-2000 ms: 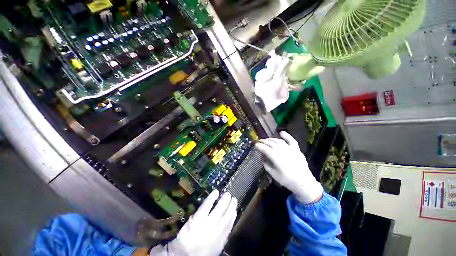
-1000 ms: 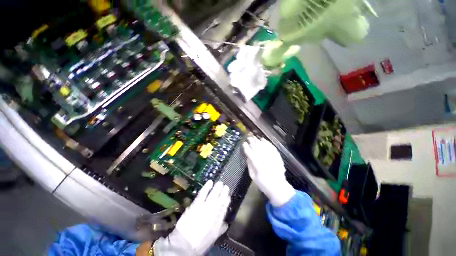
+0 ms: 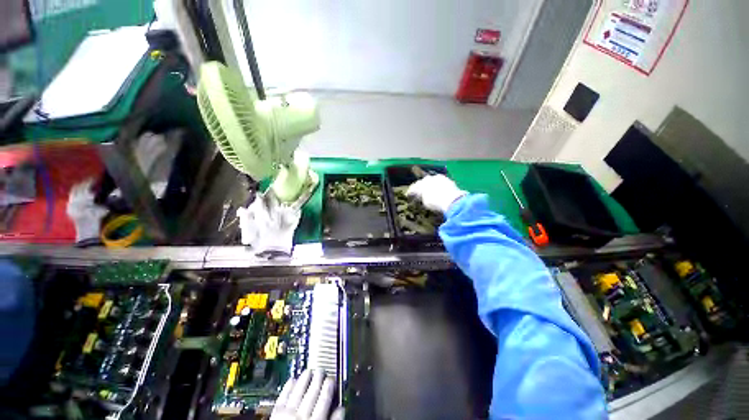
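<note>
The green circuit board [image 3: 261,344] with yellow parts lies in a black carrier in front of me. Its silver ribbed heatsink [image 3: 324,328] runs along the right side. My left hand [image 3: 305,398], in a white glove, rests at the heatsink's lower end, cut off by the bottom edge. My right hand [image 3: 435,194], also gloved, is at the right black parts bin [image 3: 417,243] among olive-green clamps [image 3: 413,215]. Its fingertips are partly hidden, so I cannot tell if they hold a clamp. The left bin [image 3: 356,230] holds smaller green pieces.
A pale green fan [image 3: 246,123] and spare white gloves [image 3: 269,228] stand left of the bins. An orange-handled screwdriver [image 3: 535,233] and black box [image 3: 571,205] are at right. A larger board [image 3: 115,344] is left, another board [image 3: 636,320] right. A yellow tape roll [image 3: 121,231] lies left.
The view has swung round and upright. My right hand has left the heatsink's upper end and reached into the right bin. My left hand is still at the heatsink's lower end.
</note>
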